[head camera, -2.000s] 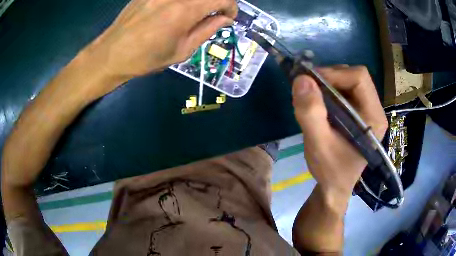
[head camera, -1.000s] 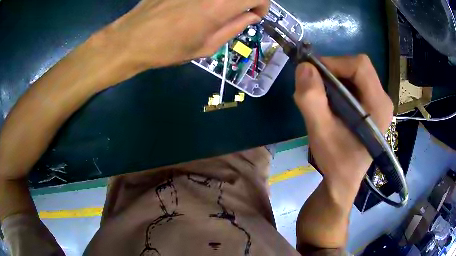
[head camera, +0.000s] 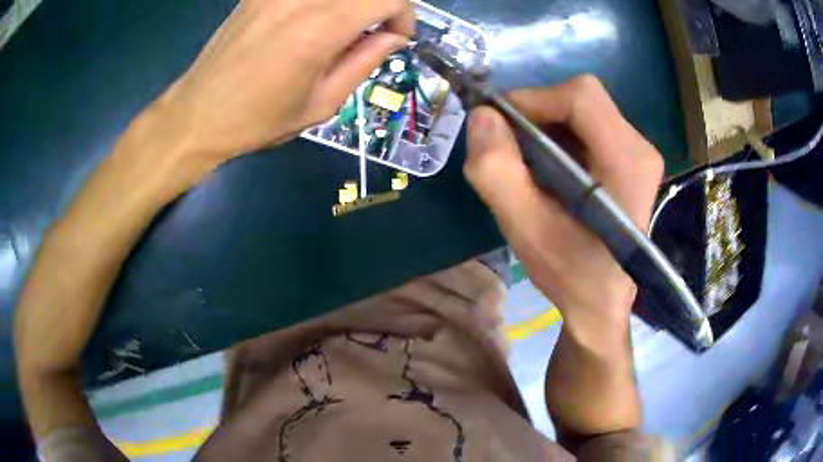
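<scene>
The white power strip housing (head camera: 444, 144) lies open at the top of the bench, with a green circuit board (head camera: 368, 110), a yellow component and a red lead wire (head camera: 414, 115) inside. A brass contact strip (head camera: 365, 203) hangs on a white wire below its near edge. My right hand (head camera: 568, 171) is shut on the dark soldering iron (head camera: 587, 194), its tip at the housing's upper part. My left hand (head camera: 298, 68) reaches over the housing's left side, thumb and finger close together near the tip; what they pinch is too small to tell.
A black parts box (head camera: 753, 262) with brass strips (head camera: 722, 244) stands at the right below the bench edge. A wooden tray (head camera: 690, 99) with dark items is at upper right. A white cable (head camera: 785, 161) runs there. Pale marks or bits (head camera: 126, 356) show at the near left bench edge.
The view shifts between frames. Against the last frame, my right hand and the iron have moved left in view, the tip staying at the housing's upper part. My left hand stays over the housing.
</scene>
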